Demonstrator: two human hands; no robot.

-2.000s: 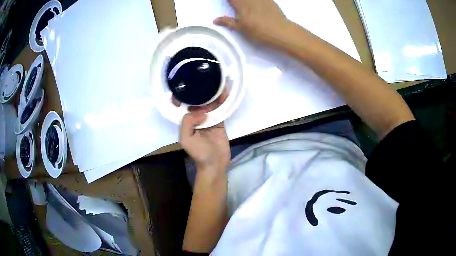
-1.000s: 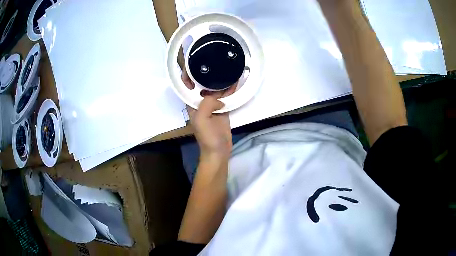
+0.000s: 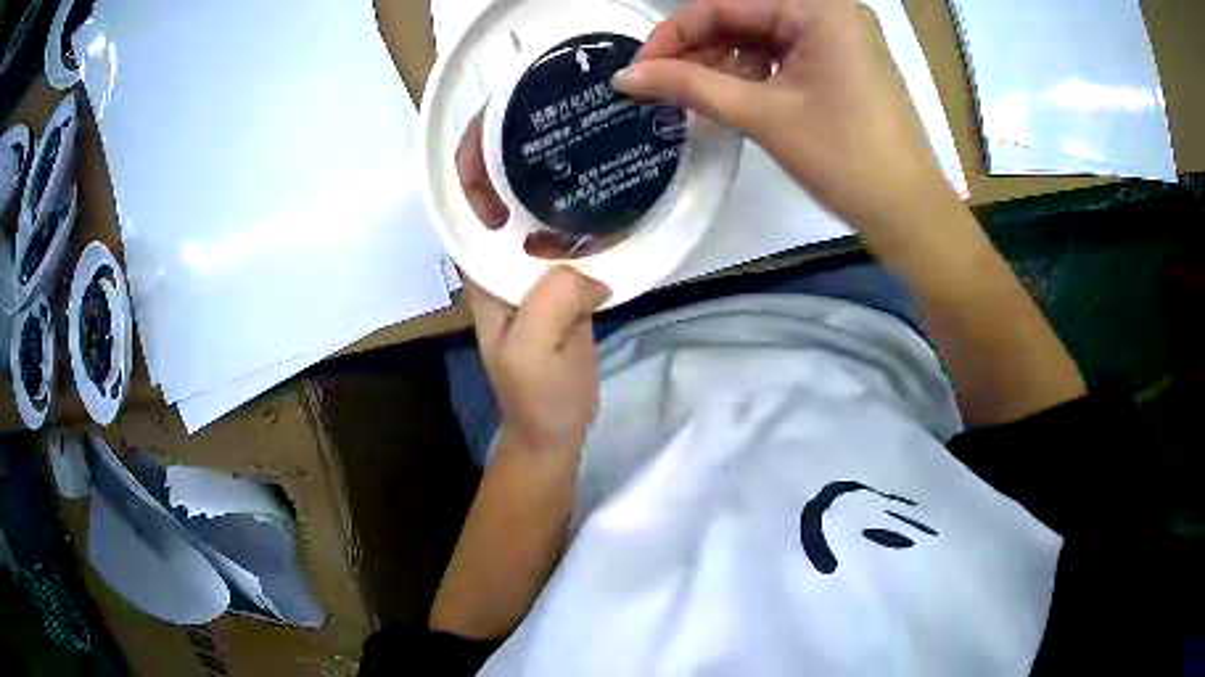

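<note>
A round white base housing (image 3: 456,199) with curved slots is held up over the glossy white sheets. A black rating label (image 3: 595,146) with white print and an arrow lies over its centre. My left hand (image 3: 542,351) grips the housing's near rim, thumb on top and fingers partly hidden behind it, seen through the slots. My right hand (image 3: 780,99) is over the far right part of the housing, with thumb and forefinger pinched together at the label's upper right edge. Whether the label is fully stuck down cannot be told.
Glossy white sheets (image 3: 264,199) lie on the left, with more under the housing and another stack (image 3: 1064,93) at the right. Several white bases (image 3: 97,331) stand at the far left. An open carton (image 3: 324,489) with white curved pieces (image 3: 159,549) is at the lower left.
The plain black centre now bears the printed label. My right hand has come back from the far side of the bench to the label's edge. The housing is nearer the camera.
</note>
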